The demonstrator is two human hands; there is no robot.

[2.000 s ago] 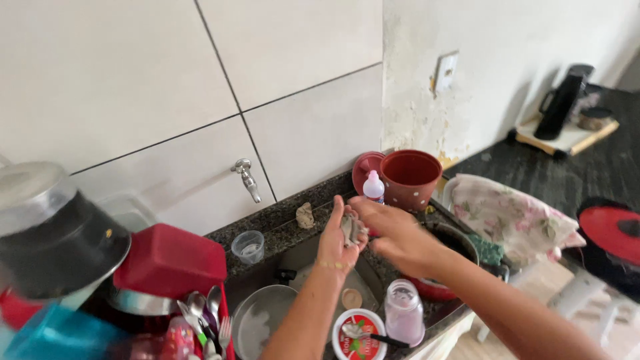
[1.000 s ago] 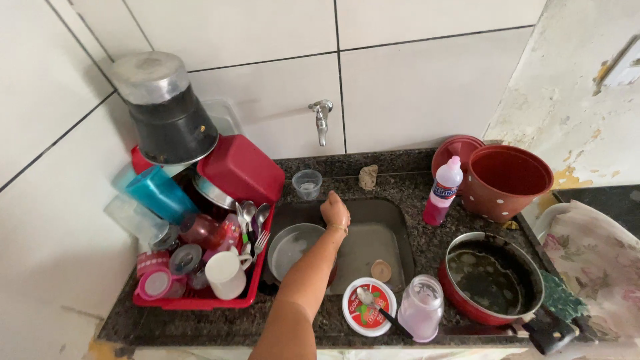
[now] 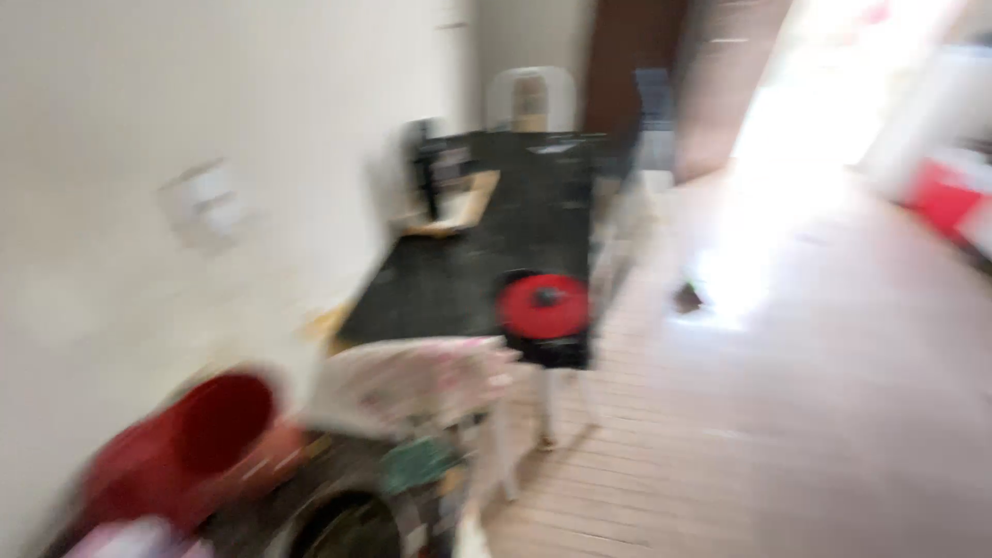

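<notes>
Neither my left hand nor my right hand shows in the head view, which is strongly blurred. At the lower left is a red pot, and beside it the blurred top of a pink and white bottle juts in from the bottom edge. A dark cooking pan is cut off by the same edge. Between the pan and a flowered cloth lies a green cloth. The sink is out of view.
A long dark table runs away from me, bearing a red lid and a board with a black flask. White chairs stand around it. Tiled floor extends to the right, with a small dark object on it.
The view has swung far right, away from the sink. My arm, over the sink one second ago, is out of view. Two seconds ago both hands were together above the sink.
</notes>
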